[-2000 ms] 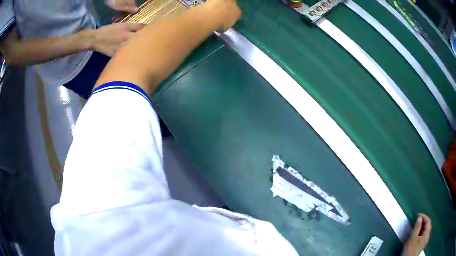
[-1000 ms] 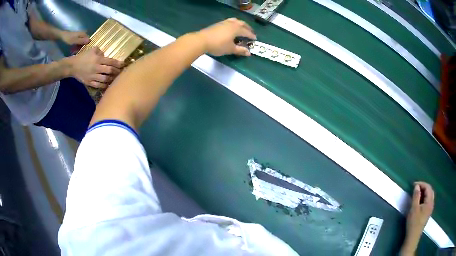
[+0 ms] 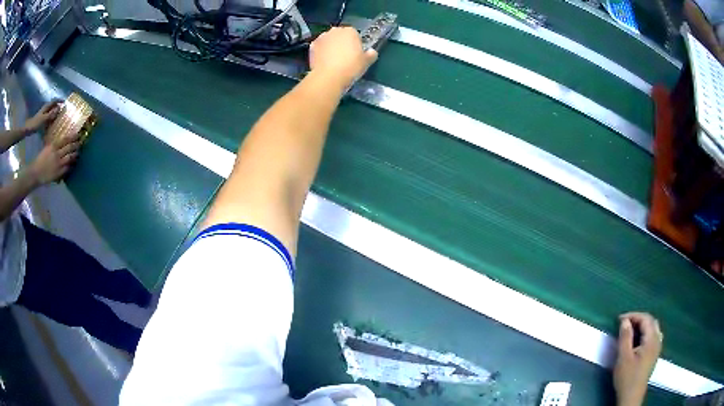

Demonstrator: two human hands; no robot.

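My left hand [image 3: 341, 59] reaches far forward on my outstretched arm. It grips a grey strip housing [image 3: 379, 32] with a row of recesses; its near part is partly hidden by my fingers. My right hand [image 3: 637, 349] is at the lower right, resting at the white lane divider [image 3: 587, 337]. Its fingers are curled with a gap to the thumb, and nothing shows in it. A white perforated cover plate [image 3: 556, 394] lies on the bench beside it, cut off by the lower edge.
Another person's hands hold stacked gold strips [image 3: 71, 119] at the far left. A black cable bundle [image 3: 218, 36] lies left of my left hand. A worn tape patch [image 3: 413, 365] is on the near bench. A red-brown stand [image 3: 667, 182] and white perforated panel [image 3: 706, 87] are at right.
The view has swung left. My left hand moved farther out; it was at a pale-faced strip with round recesses and now grips a strip near the cables. The gold stack appears farther away.
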